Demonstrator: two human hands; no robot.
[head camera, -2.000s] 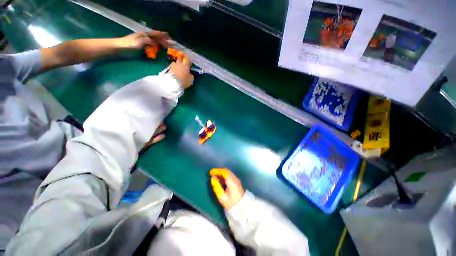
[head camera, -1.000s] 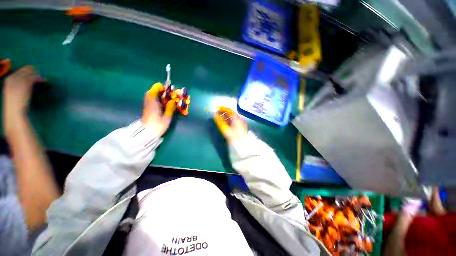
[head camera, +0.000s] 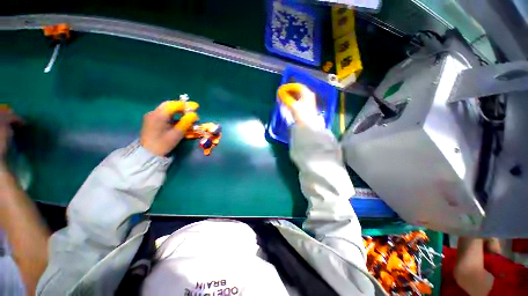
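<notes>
My left hand (head camera: 168, 124), with yellow finger cots, holds an orange-and-black sub-assembly (head camera: 207, 137) above the green belt. Its pale tail shows above the fingertips. My right hand (head camera: 300, 103), also with yellow finger cots, is over the near blue parts tray (head camera: 278, 130). Its fingers are bent close together; whether they hold a small part cannot be seen. My hand hides much of what lies in the tray.
Far blue tray (head camera: 293, 32) with whitish pieces and a yellow holder (head camera: 345, 49) stand behind the rail. A grey machine (head camera: 399, 150) stands right. A green crate (head camera: 438, 243) holds orange units. Another unit (head camera: 57, 32) lies far left. Other people's arms show at both sides.
My right hand has moved from the belt to over the near blue tray. My left hand has shifted slightly left, still holding the sub-assembly. The view has turned slightly.
</notes>
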